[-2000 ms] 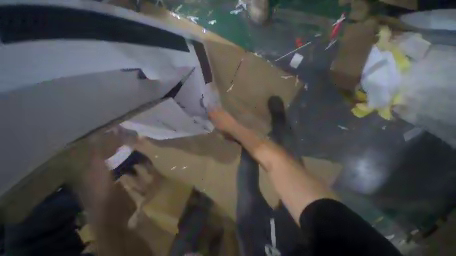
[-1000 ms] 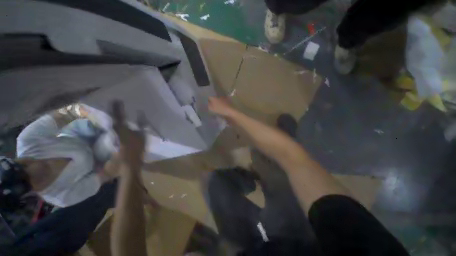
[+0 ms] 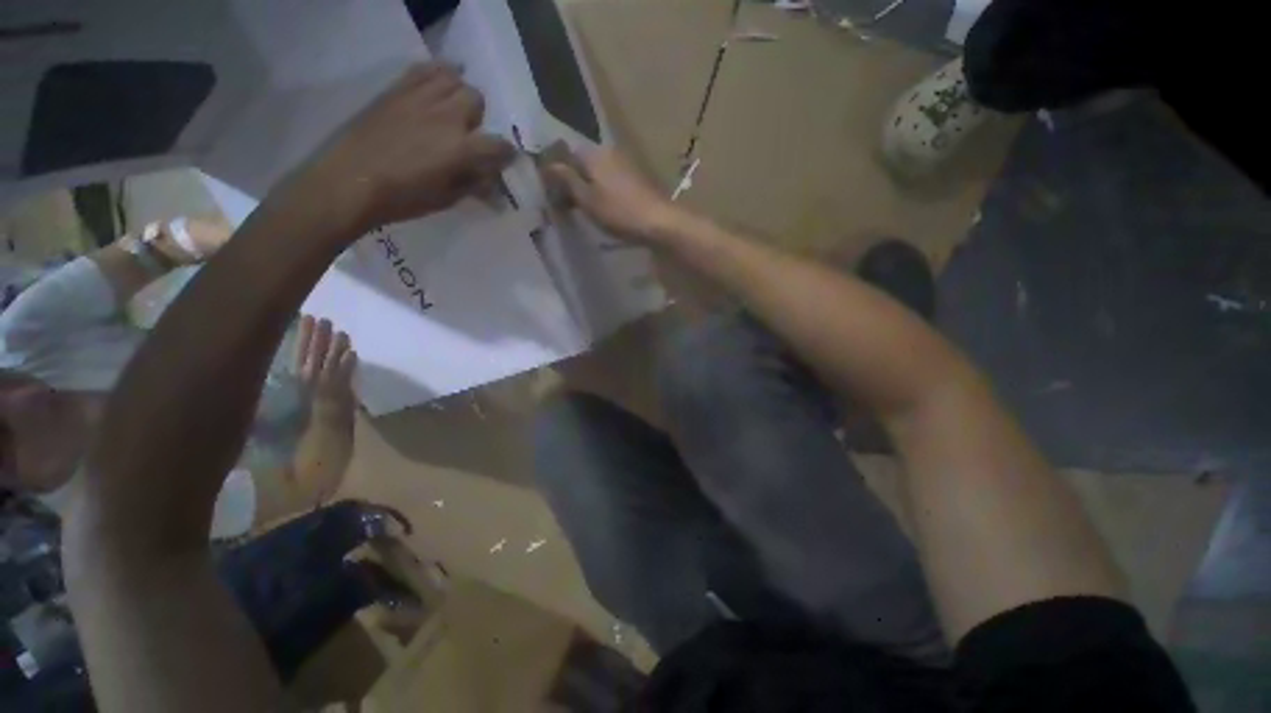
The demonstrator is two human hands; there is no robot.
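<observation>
A white printed carton [image 3: 265,70] with dark rectangles lies across the top left. Its white end flap [image 3: 439,300] shows part of the FURRION lettering. My left hand [image 3: 425,146] is at the flap's slotted edge, fingers bent down onto it. My right hand [image 3: 599,188] is at the carton's corner, just right of the left hand, with its fingers on the same edge. A small tab or slot shows between the two hands. Whether the fingers pinch the panel is hard to tell.
Cardboard sheets [image 3: 795,98] cover the floor beneath. A co-worker in a light shirt [image 3: 70,327] is at the left, one hand near the flap. Another person's pale shoe [image 3: 927,126] is at the upper right. A brown carton [image 3: 481,648] stands at the bottom. White scraps lie about.
My left hand has moved up and right onto the flap edge, beside my right hand. The end flap now covers the gap seen at the carton's end. The view has shifted closer to the carton's end.
</observation>
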